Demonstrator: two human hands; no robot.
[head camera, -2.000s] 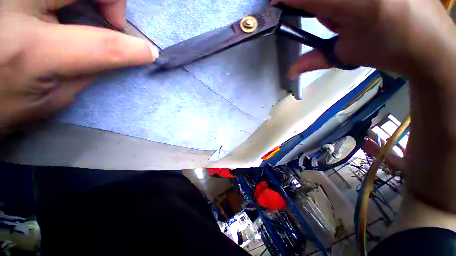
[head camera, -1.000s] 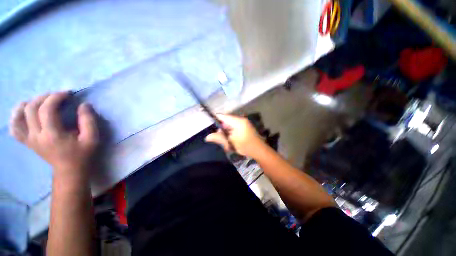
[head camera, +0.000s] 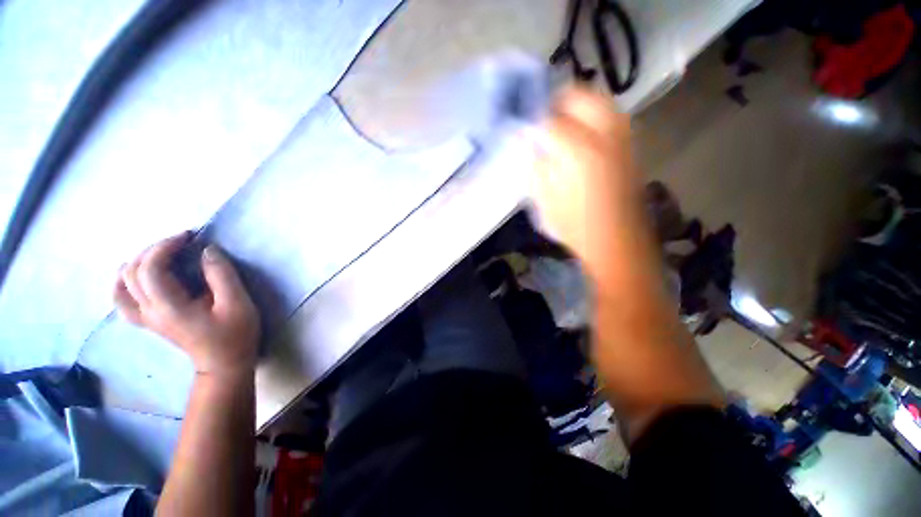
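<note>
Pale blue-grey fabric (head camera: 333, 202) lies on the table, with a cut-in curved edge near its right end. My left hand (head camera: 192, 303) rests on the fabric at the left, fingers curled around a dark patch; whether that is an object or shadow I cannot tell. My right hand (head camera: 581, 167) is blurred by motion at the table's front edge. It grips a small blue-grey fabric piece (head camera: 485, 101), also blurred, raised over the table. Black-handled shears (head camera: 614, 50) lie on the table beyond my right hand, their blades out of the picture.
Folded blue-grey fabric (head camera: 111, 444) is bunched at the lower left. A dark curved band (head camera: 76, 126) crosses the upper left. Dark scraps (head camera: 707, 263) and a red cloth (head camera: 866, 50) lie on the floor at the right. The table edge (head camera: 404, 308) runs diagonally before my body.
My right hand held the shears; now it has a fabric piece and has moved up and right. Black-handled shears now show lying on the table. My left hand stays on the fabric.
</note>
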